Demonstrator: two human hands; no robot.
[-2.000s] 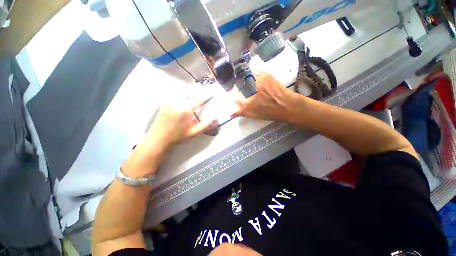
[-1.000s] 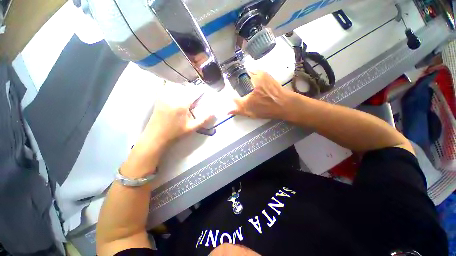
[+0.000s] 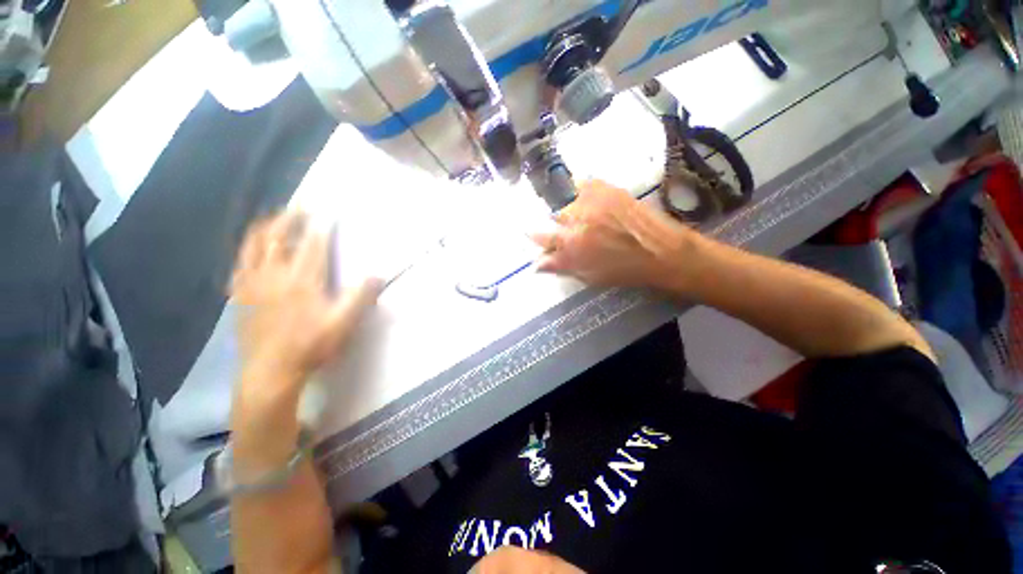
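The white sewing machine with blue "JACK" lettering stands at the top; its needle area is washed out by the lamp. My right hand is beside the needle area, fingertips in the glare; whether it grips cloth is hard to tell. My left hand is blurred, fingers spread, over the table left of the needle, near the dark grey fabric panel. It appears to hold nothing. A small pale piece with a dark edge lies between the hands. Shears with wrapped-looking handles lie right of the needle.
A ruler strip runs along the table's front edge. Grey cloth is heaped at the left. A small black tool lies behind the shears. Baskets with red and blue fabric stand at the right.
My left hand has moved left, away from the needle area, and its fingers have spread. My right hand has stayed in nearly the same place.
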